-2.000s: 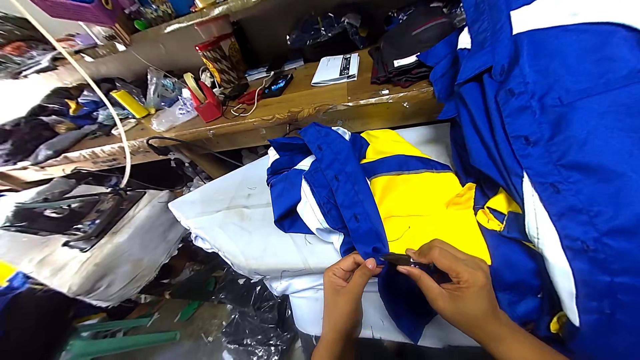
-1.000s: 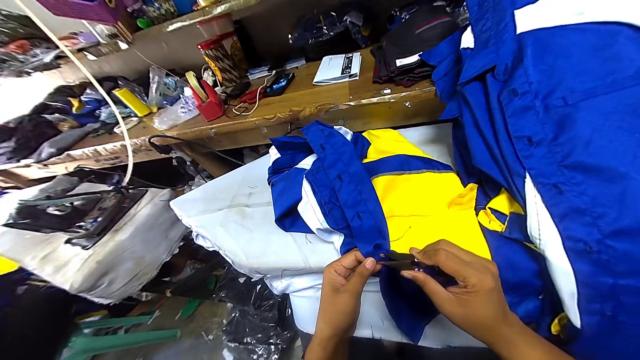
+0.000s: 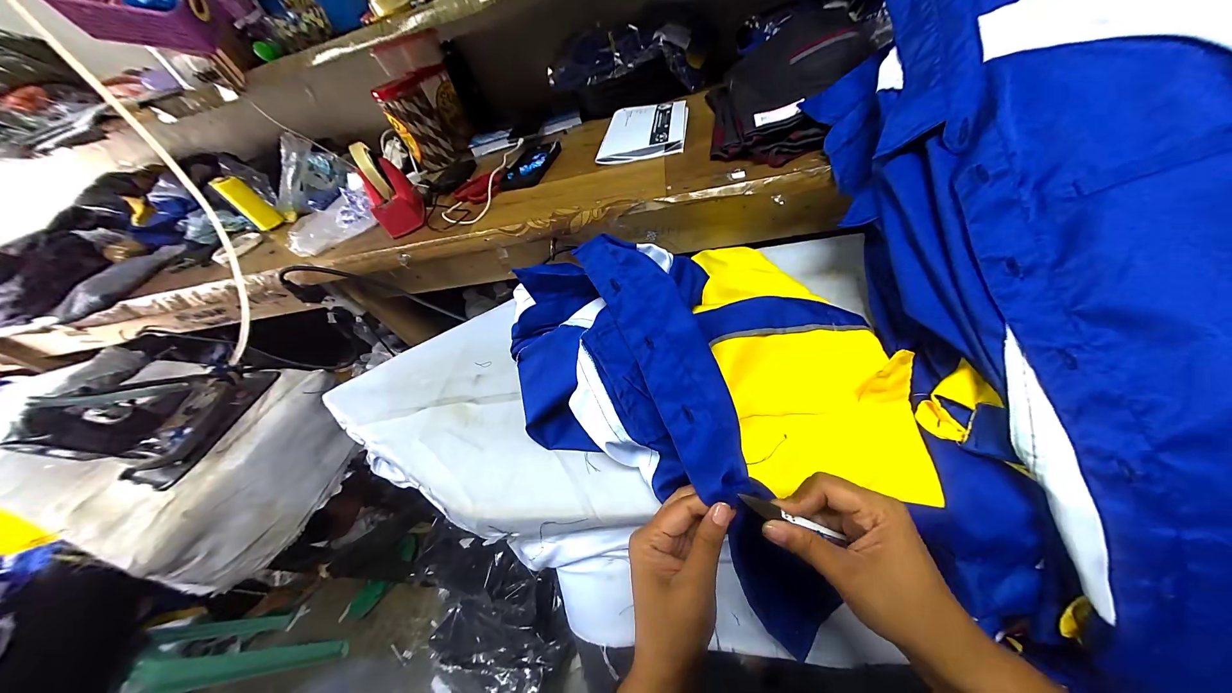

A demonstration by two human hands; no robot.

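A blue, yellow and white garment (image 3: pixel 808 385) lies over a padded board covered in white cloth (image 3: pixel 452 414). Its blue placket (image 3: pixel 664 361) has several buttonholes and runs down to my hands. My left hand (image 3: pixel 679 553) pinches the lower end of the placket between thumb and fingers. In my right hand (image 3: pixel 857 544) is a small pointed metal tool (image 3: pixel 784 518), perhaps thread snips, its tip at the fabric beside my left thumb. How its handle sits in the palm is hidden.
Another blue and white garment (image 3: pixel 1145 289) hangs at the right. Behind, a wooden bench (image 3: pixel 577 197) bears a red tape dispenser (image 3: pixel 395 202), a phone (image 3: pixel 531 166), a white booklet (image 3: pixel 643 133) and dark folded cloth (image 3: pixel 799 87). A green plastic stool (image 3: pixel 236 664) stands at lower left.
The tool in my right hand has turned a little, and its pointed metal end shows more plainly beside my left thumb. My left hand keeps its pinch on the placket.
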